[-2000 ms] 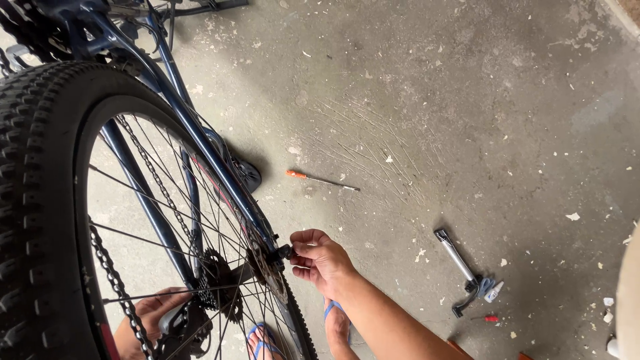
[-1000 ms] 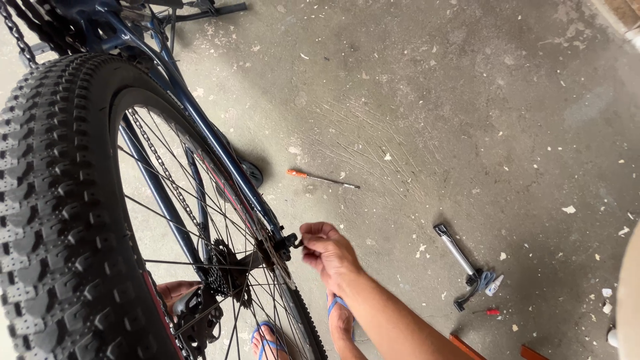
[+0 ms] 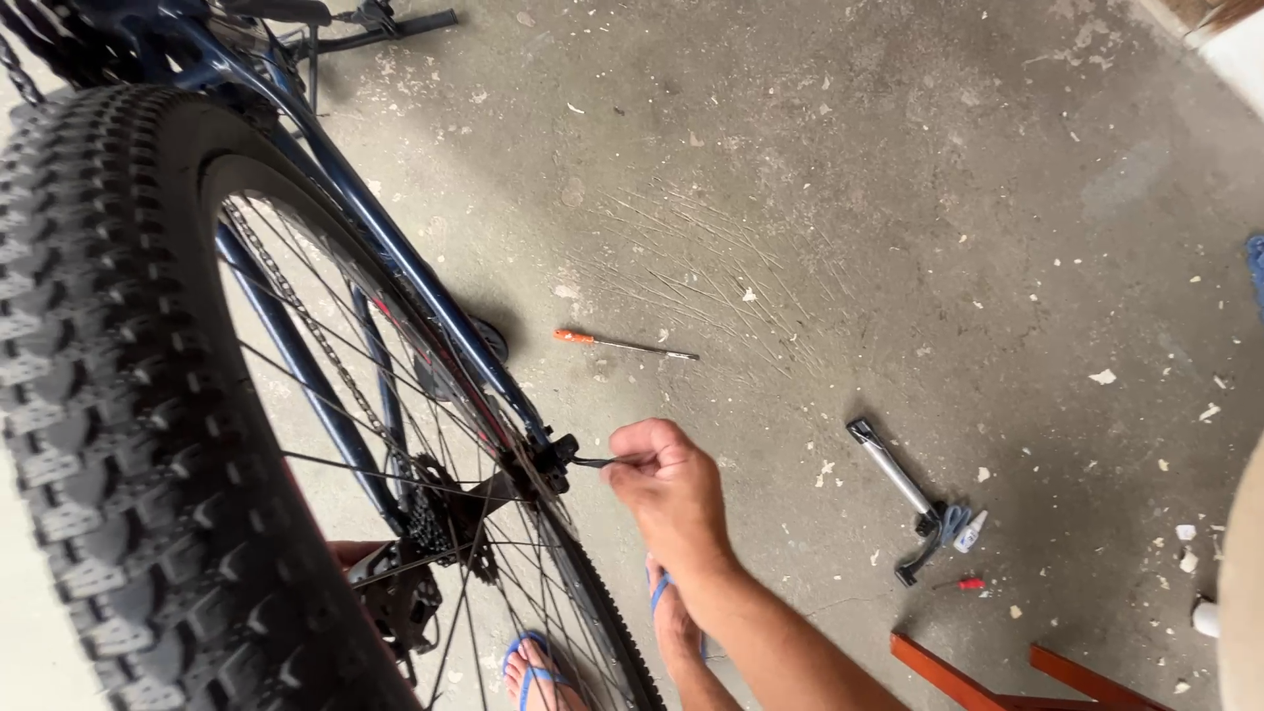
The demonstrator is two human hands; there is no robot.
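The bicycle's rear wheel, with its knobby tyre (image 3: 109, 415), fills the left side, set in a dark blue frame (image 3: 425, 291). Between the thumb and fingers of my right hand (image 3: 667, 484) is a thin dark rod or lever end, which reaches to the black hub end (image 3: 555, 459); its exact kind is unclear. Behind the wheel, near the rear derailleur (image 3: 400, 597) and the cassette (image 3: 432, 523), only a sliver of my left hand (image 3: 354, 553) shows. The tyre and derailleur hide its fingers, so its hold cannot be seen.
On the concrete floor lie an orange-handled screwdriver (image 3: 632, 346), a silver hand pump (image 3: 894, 469) with a hose, a small white bottle (image 3: 971, 531) and a red-handled tool (image 3: 971, 584). Orange bars (image 3: 948, 671) stand at the lower right. My feet in blue flip-flops (image 3: 533, 671) are below the wheel.
My right hand has drawn away from the hub end, and the thin dark piece now shows between them. Less of my left hand shows behind the wheel.
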